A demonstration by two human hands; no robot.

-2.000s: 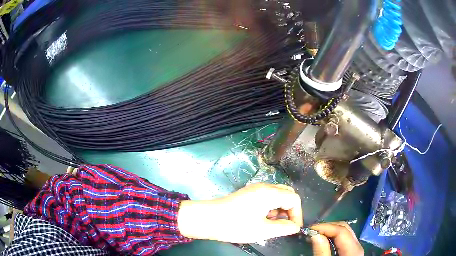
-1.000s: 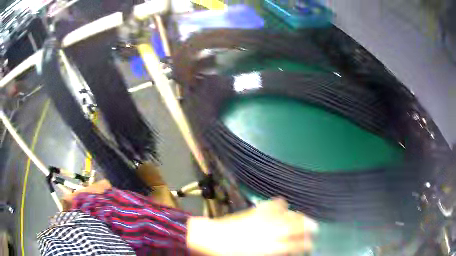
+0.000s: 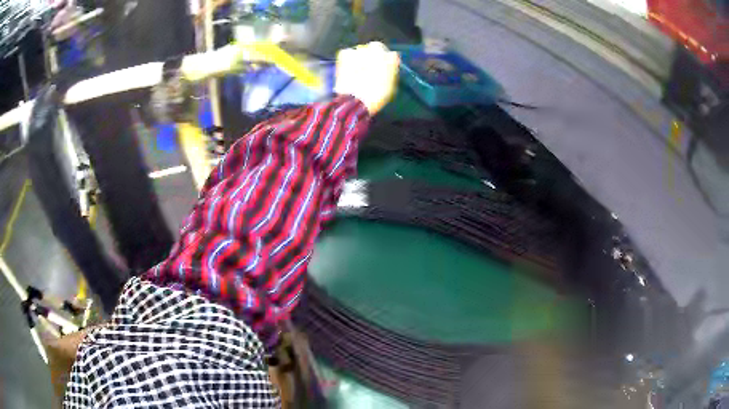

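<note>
My left hand (image 3: 368, 73), in a red, blue and black striped sleeve, reaches out to the far side of the bench. It is blurred, and I cannot tell whether it holds anything. It is just left of a teal tray (image 3: 452, 94) with small things in it. The looped bundle of black cables (image 3: 376, 347) lies on the green mat (image 3: 424, 279), partly behind my sleeve. My right hand is not in view.
A rack with cream pipes (image 3: 120, 82) and hanging black bundles (image 3: 120, 176) stands at the left. A yellow strip (image 3: 284, 62) and a blue object are left of my hand. A red object (image 3: 695, 28) is at the top right.
The view has swung left, away from the stand and clamp. My left hand has moved from the near side of the bench to the far side. My right hand has left the picture.
</note>
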